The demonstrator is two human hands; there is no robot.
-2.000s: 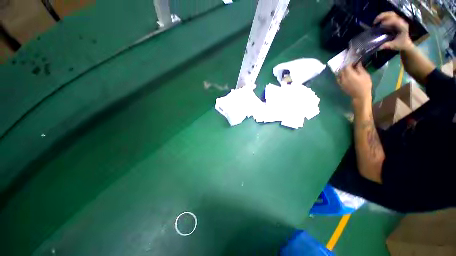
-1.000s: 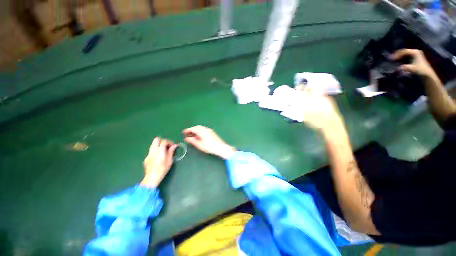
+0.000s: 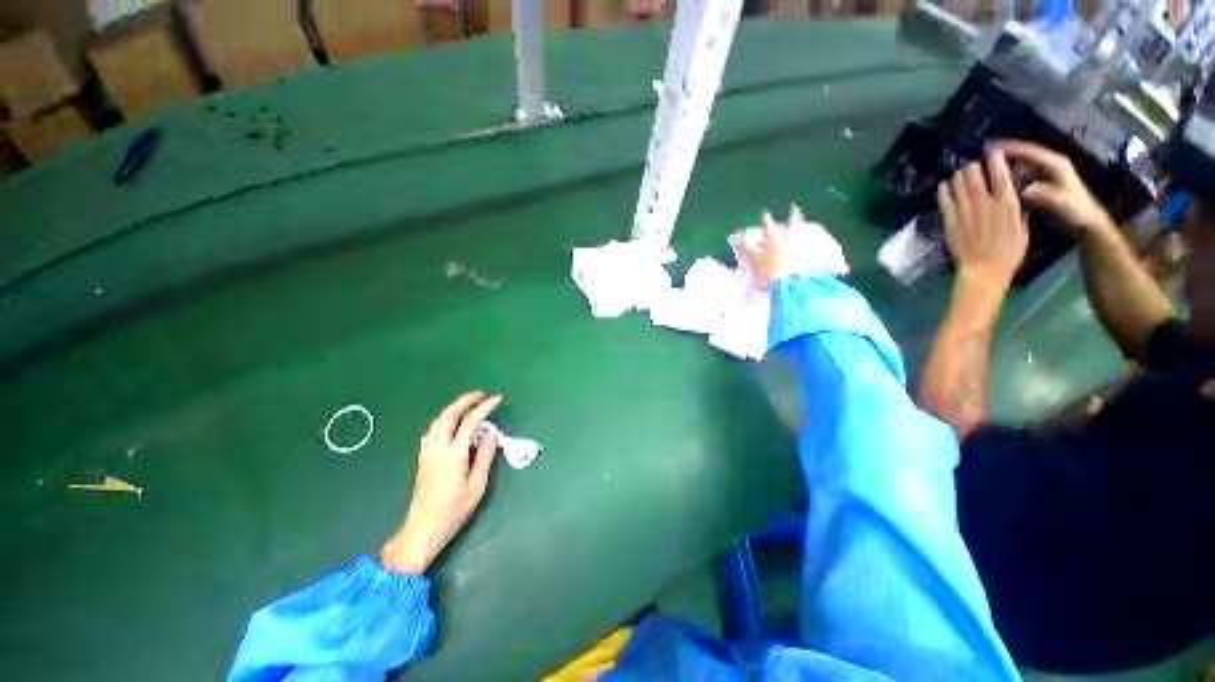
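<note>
My left hand (image 3: 449, 477) is bare, with fingertips and thumb closed around one end of a small white coiled cable (image 3: 517, 450) low over the green belt. My right hand (image 3: 769, 249) reaches far forward to the right, fingers spread on a whitish pouch (image 3: 814, 249) at the pile's far side; its grip is unclear. White folded leaflets (image 3: 696, 301) lie loosely below and left of that hand, by the post's foot. A thin white ring (image 3: 349, 429) lies flat to the left of my left hand.
A white perforated post (image 3: 684, 127) stands behind the leaflets. A neighbour's hands (image 3: 986, 220) work at a black stack (image 3: 919, 160) at right, their arm close to my right sleeve. A yellowish scrap (image 3: 105, 486) lies far left. Cartons (image 3: 253, 47) stand behind.
My hands were together at the ring; the ring now lies apart to the left. My left hand has the white cable, and my right hand has moved to the pile. The neighbour's hand has left the pile.
</note>
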